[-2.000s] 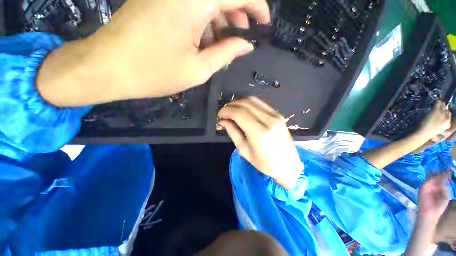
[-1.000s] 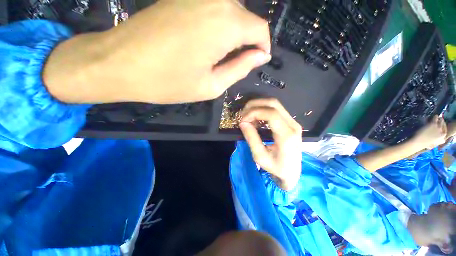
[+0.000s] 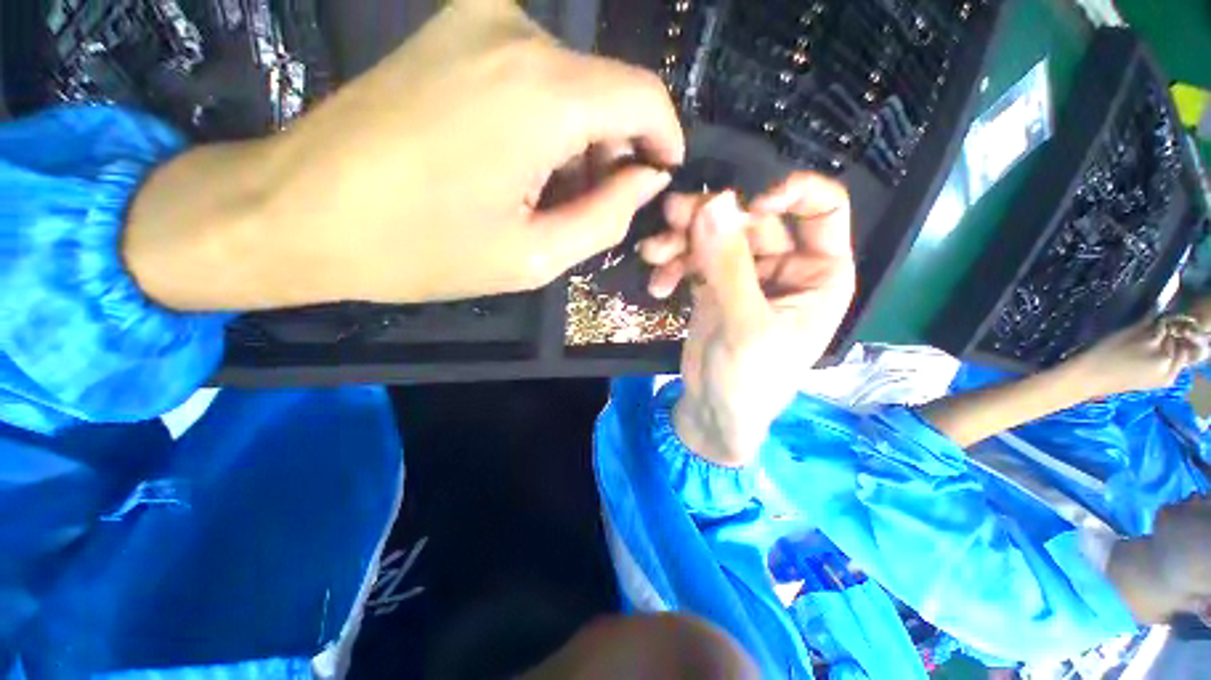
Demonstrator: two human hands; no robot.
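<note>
My left hand (image 3: 399, 179), bare, reaches in from the left over the black divided tray (image 3: 546, 352). Its thumb and fingertips are pinched on a dark piece, probably a black plastic housing (image 3: 691, 173), mostly hidden by the fingers. My right hand (image 3: 757, 286) is beside its fingertips, palm turned up, thumb and fingers bent close together. Whether it holds a metal pin is too small and blurred to tell. The gold pin pile (image 3: 618, 316) lies in the near corner of the right compartment, beside the divider, partly behind my right hand.
Rows of black housings with gold dots (image 3: 850, 80) lie in the far right compartment. Loose black housings (image 3: 173, 53) lie in the left one. A clear plastic bag (image 3: 1012, 126) lies on the green surface. A neighbour's tray (image 3: 1089, 226) and a neighbour's hand (image 3: 1149, 352) are at right.
My right hand has moved up from the pin pile to my left fingertips and turned palm up, uncovering more pins. My left hand has shifted slightly, still pinching.
</note>
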